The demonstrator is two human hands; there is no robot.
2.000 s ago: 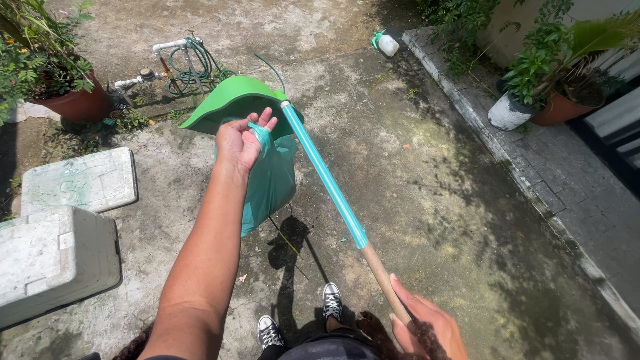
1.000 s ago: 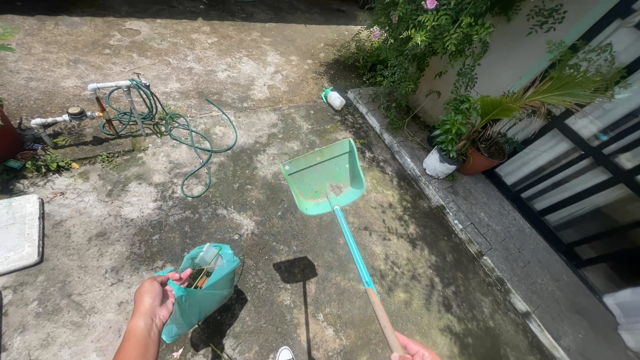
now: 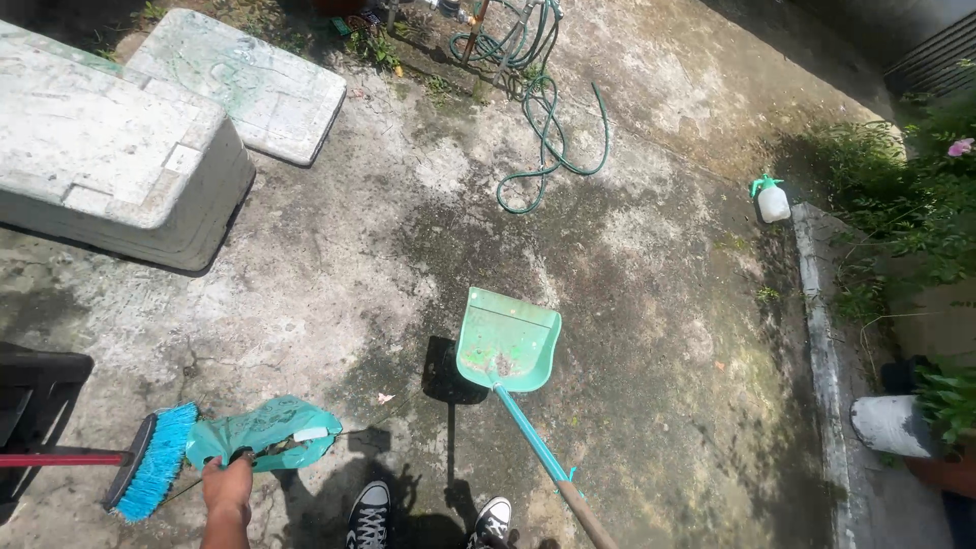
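Observation:
My left hand (image 3: 227,488) grips the rim of a teal plastic bag (image 3: 267,433), which holds debris and a white piece. Just left of the bag lies a broom head with blue bristles (image 3: 162,462) on a red handle (image 3: 65,460). A green long-handled dustpan (image 3: 512,339) with bits of dirt in its pan is held above the concrete, its shadow beside it. Its blue and wooden handle (image 3: 583,515) runs out of the bottom edge, where my right hand is out of view.
A white foam box (image 3: 114,145) and a flat lid (image 3: 252,95) lie upper left. A green hose (image 3: 549,152) curls on the ground. A spray bottle (image 3: 773,201) stands near the concrete curb (image 3: 820,366), with plants and a white pot (image 3: 892,427) at right. My sneakers (image 3: 371,515) are below.
The dustpan, seen from its back two seconds ago, now shows its inside. The view has swung left since one second ago, bringing the broom and foam box into sight. My right hand has left the view.

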